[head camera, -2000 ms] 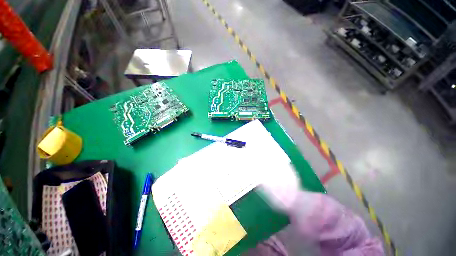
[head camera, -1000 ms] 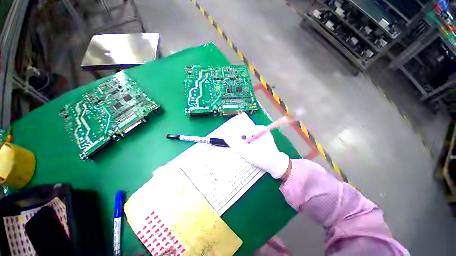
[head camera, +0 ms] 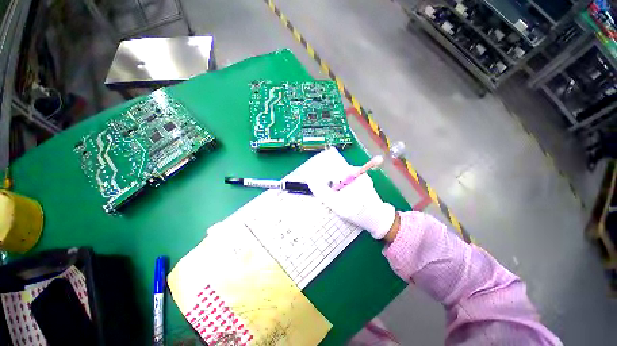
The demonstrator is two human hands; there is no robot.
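My right hand (head camera: 352, 203), in a white glove below a pink sleeve, holds a pink pen (head camera: 360, 171) over the upper part of the record sheet (head camera: 298, 236). The pen's far end points up and right; its tip is hidden by the hand. The sheet has a printed table and some writing. A black marker (head camera: 267, 184) lies at the sheet's upper left edge. A label sheet with red marks (head camera: 215, 316) lies on yellow paper (head camera: 287, 312) at the sheet's lower left. My left hand is not in view.
Two green circuit boards (head camera: 145, 145) (head camera: 299, 116) lie at the table's far side. A blue marker (head camera: 159, 301) lies beside a black tray (head camera: 111, 297) holding a dark flat object (head camera: 61, 314). A yellow pot (head camera: 19, 219) stands at left. A silvery plate (head camera: 161, 59) is beyond the table.
My right hand, blurred and empty-looking two seconds ago, now holds the pink pen on the sheet. The view has shifted, so the table things sit further left. Since one second ago little has moved.
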